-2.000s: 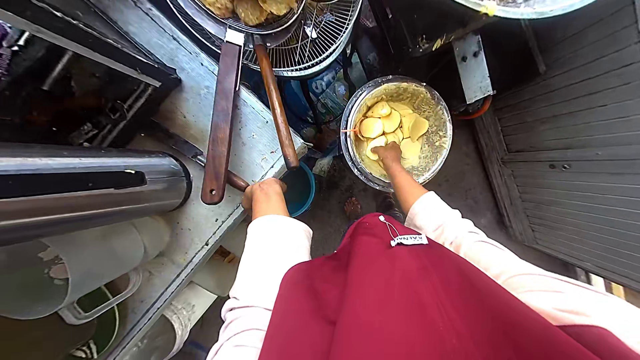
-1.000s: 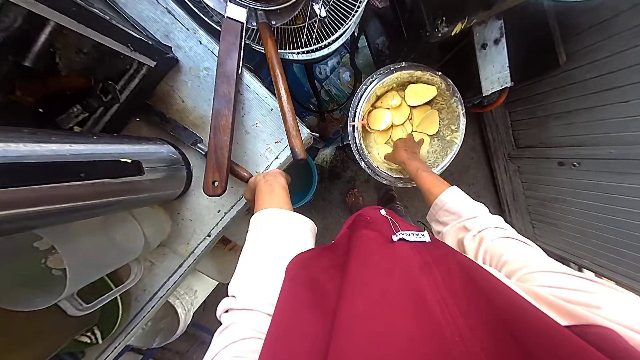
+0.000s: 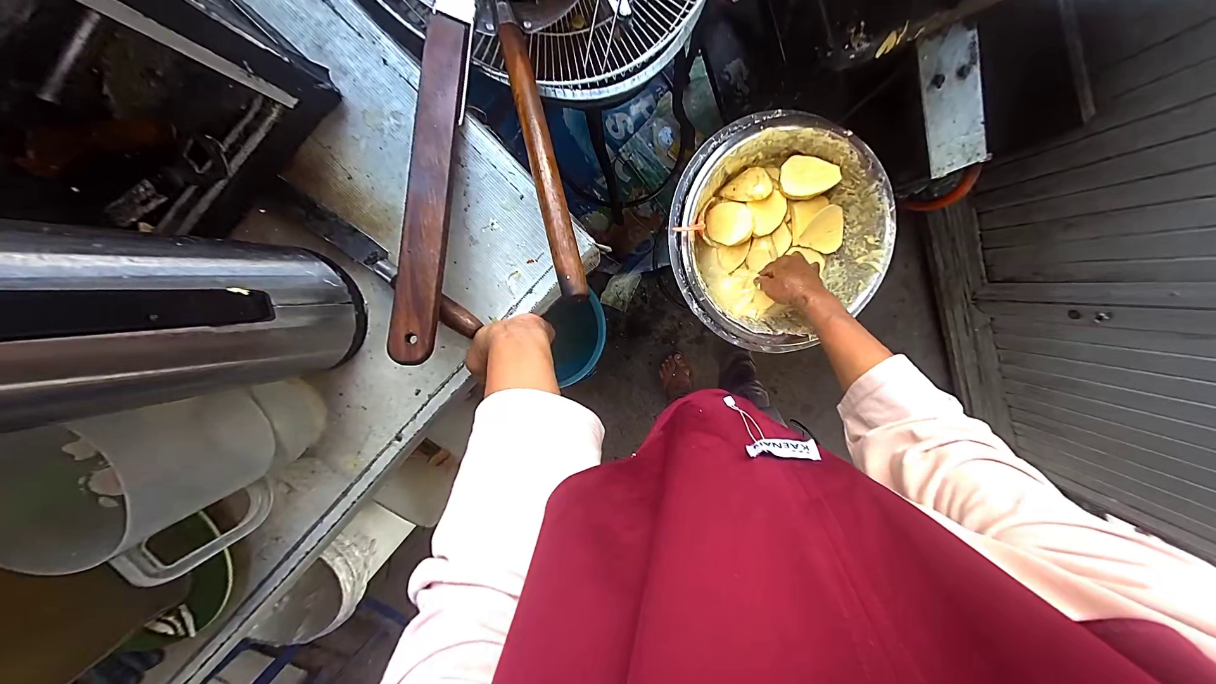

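Pale yellow slices (image 3: 767, 213), coated in batter, lie in a round metal bowl (image 3: 876, 275) with batter on its inner wall. My right hand (image 3: 792, 280) reaches into the bowl, its fingertips at the slices near the lower edge; whether it grips one I cannot tell. At the edge of the worktop, my left hand (image 3: 511, 340) is on the end of a wooden handle (image 3: 459, 316), its fingers curled. That handle joins a dark metal blade (image 3: 347, 235) lying on the worktop. Just right of my left hand is a blue plastic container (image 3: 596, 347).
Two longer wooden handles (image 3: 424, 190) (image 3: 543, 157) extend over the worktop (image 3: 484, 223) from a round wire rack (image 3: 617, 43). A steel cylinder (image 3: 171, 366) and a translucent plastic jug (image 3: 199, 465) are at the left. A grey slatted wooden panel (image 3: 1111, 256) stands at the right.
The slices in the bowl are arranged differently from two seconds ago, and my right hand has shifted among them. My left hand stays at the wooden handle. The view has moved slightly.
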